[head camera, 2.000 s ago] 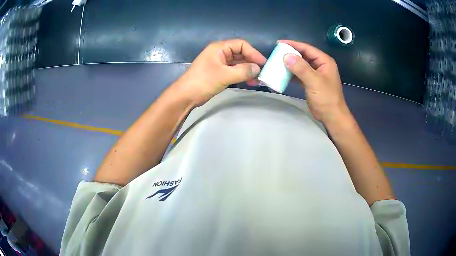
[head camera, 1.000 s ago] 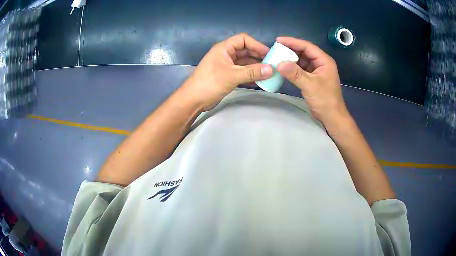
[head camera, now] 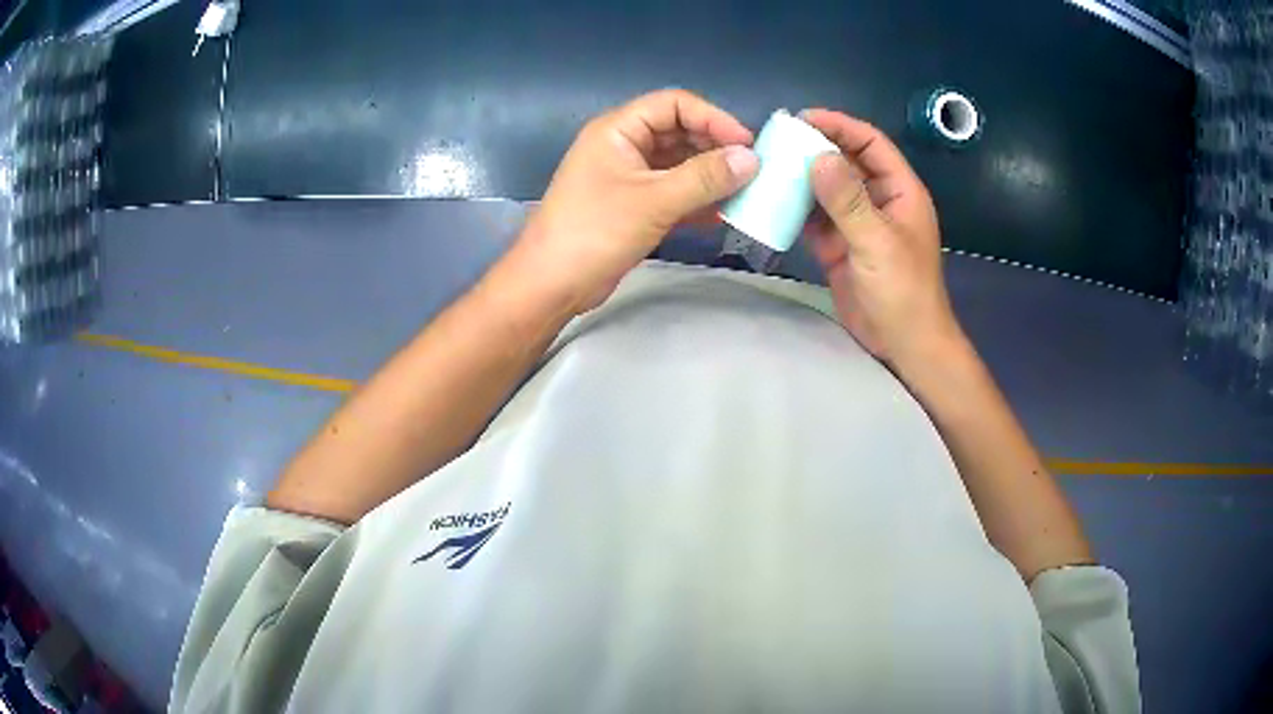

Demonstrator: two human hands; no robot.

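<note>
A pale mint and white roll (head camera: 776, 188) is held tilted between both hands, near the bench's front edge and just above the shirt front. My left hand (head camera: 645, 181) has its thumb and index finger on the roll's left side. My right hand (head camera: 880, 209) grips its right side with the thumb in front and the fingers behind. The fingers behind the roll are partly hidden. I cannot make out a loose tape end.
A green roll with a white core (head camera: 954, 116) stands on the dark bench (head camera: 559, 84). Clear ridged tray stacks stand at the left (head camera: 53, 188) and right (head camera: 1231, 209) edges. A small white fitting (head camera: 217, 20) with a thin rod is at the upper left.
The roll has shifted slightly in my fingers and shows more of its white side. My left thumb has moved up along it. The bench sits slightly lower in the view.
</note>
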